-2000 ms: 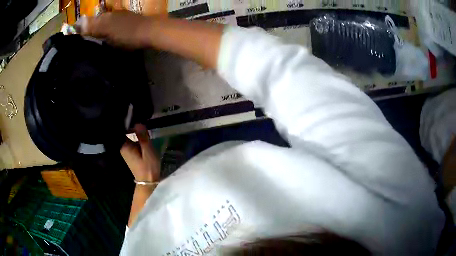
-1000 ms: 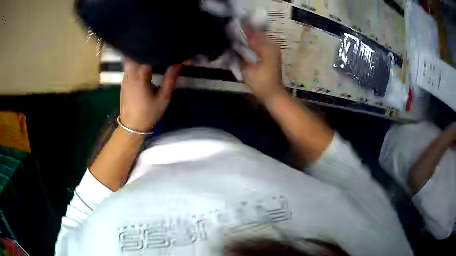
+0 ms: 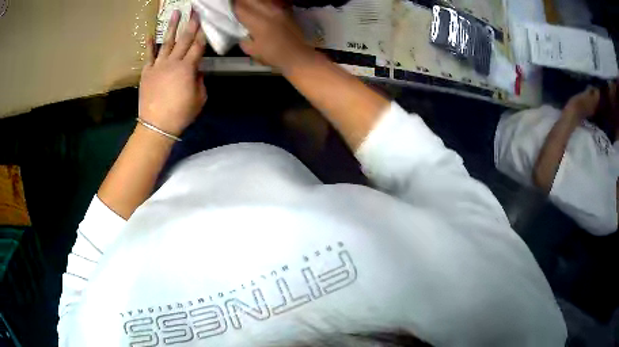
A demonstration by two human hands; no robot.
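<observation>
A crumpled white cloth [image 3: 220, 26] lies at the top edge, between my two hands. My right hand [image 3: 267, 32] holds the cloth at its right side; the hand is blurred and cut off by the top edge. My left hand [image 3: 172, 85] lies palm down at the bench's near edge, its fingers a little apart and pointing away, with nothing seen in it. A sliver of a black object [image 3: 327, 3] shows at the top edge, right of my right hand; most of it is out of the picture.
Brown cardboard [image 3: 68, 54] covers the bench at left. A dark ribbed part in clear plastic [image 3: 461, 37] lies at right, near a white printed sheet [image 3: 570, 49]. Another person's arm [image 3: 560, 142] is at far right. A green crate [image 3: 13, 264] stands low at left.
The black fan unit that both hands held has left my left hand and is nearly out of view. My left hand now lies flat. My right hand with the cloth shows further left.
</observation>
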